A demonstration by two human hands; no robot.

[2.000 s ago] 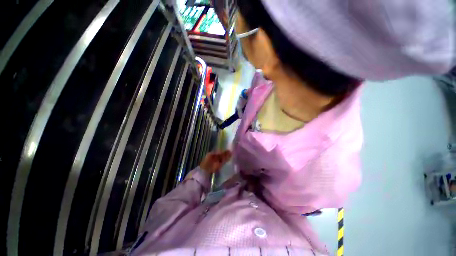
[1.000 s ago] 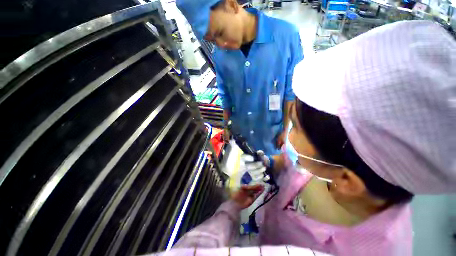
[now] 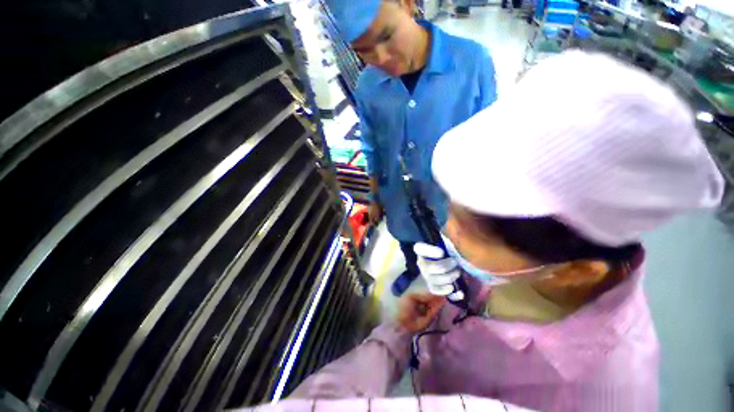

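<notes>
My left hand (image 3: 418, 311), bare and blurred, reaches up from a pink sleeve at the lower middle. Its fingers look bent; whether they hold anything cannot be told. Just above it, a white-gloved hand (image 3: 439, 271) of the pink-clothed person holds a long black handheld device (image 3: 424, 217), perhaps a radio, upright near the mask. A thin black cord hangs below it beside my hand. My right hand is not in view.
A tall dark rack (image 3: 161, 185) with slanted metal edges fills the left. A person in pink with a pale cap (image 3: 563, 145) stands close at the right. A person in blue (image 3: 426, 88) stands beyond, head lowered. A red object (image 3: 360, 228) is low behind the rack.
The view has lifted, bringing in the person in blue. The black device has risen towards the pink-clothed person's mask. My left hand now appears further right, below the gloved hand.
</notes>
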